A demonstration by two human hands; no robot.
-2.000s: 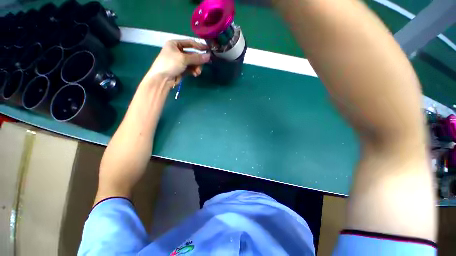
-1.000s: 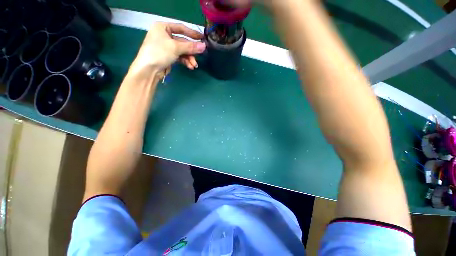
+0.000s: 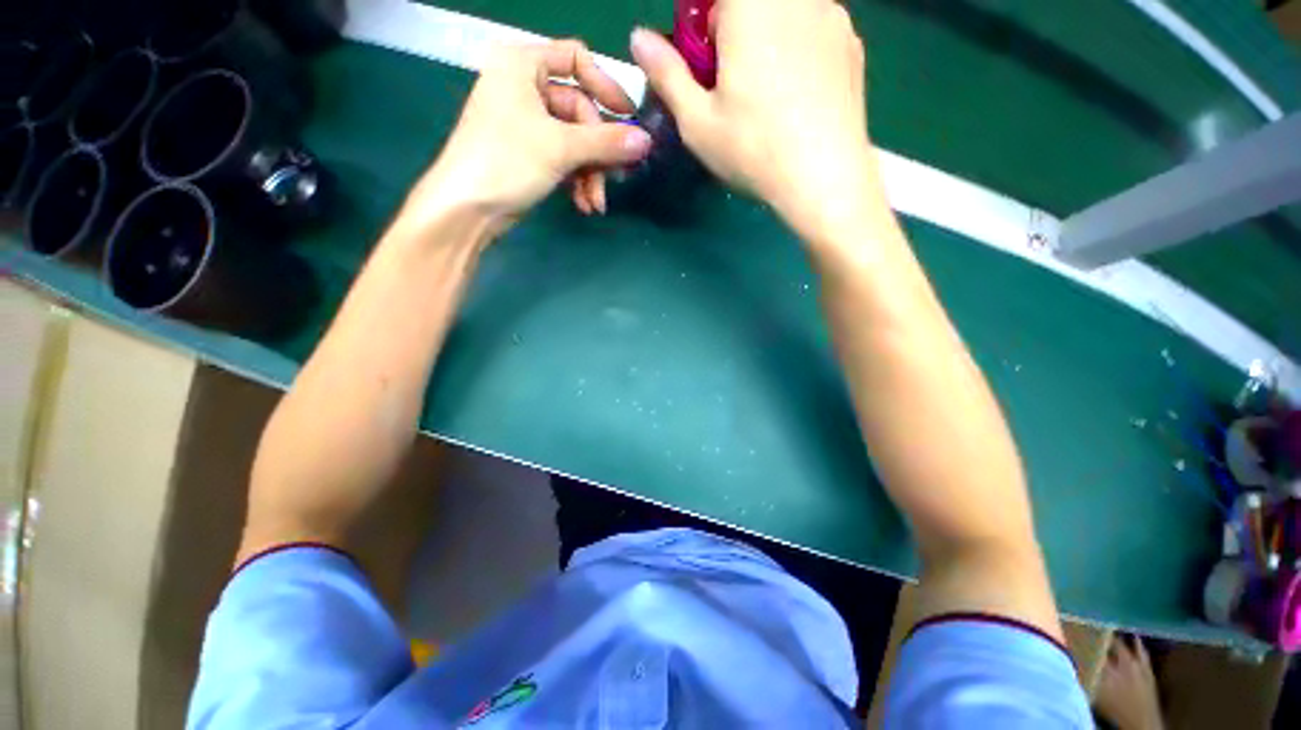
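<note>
My right hand [image 3: 792, 107] is wrapped over the pink funnel [image 3: 696, 40] of a motor unit at the top centre. The black housing [image 3: 668, 178] is below it, dark and mostly hidden by my hands. My left hand [image 3: 535, 136] is at the housing's left side, thumb and fingertips close together. A small bit of blue lead [image 3: 634, 126] shows at the thumb tip; the rest of it is hidden. How deep the motor unit sits in the housing cannot be seen.
Black housings [image 3: 160, 245] lie in rows at left. Motor units with pink funnels [image 3: 1288, 610] and loose wires are at the right edge. A white rail [image 3: 985, 214] and grey upright [image 3: 1184, 193] border the conveyor. Carton [image 3: 107, 499] lower left. Another hand [image 3: 1127, 687] shows lower right.
My right forearm has swung inward and my right hand now covers the pink funnel, which sits lower against the housing. The blue lead's tip no longer shows below my left hand.
</note>
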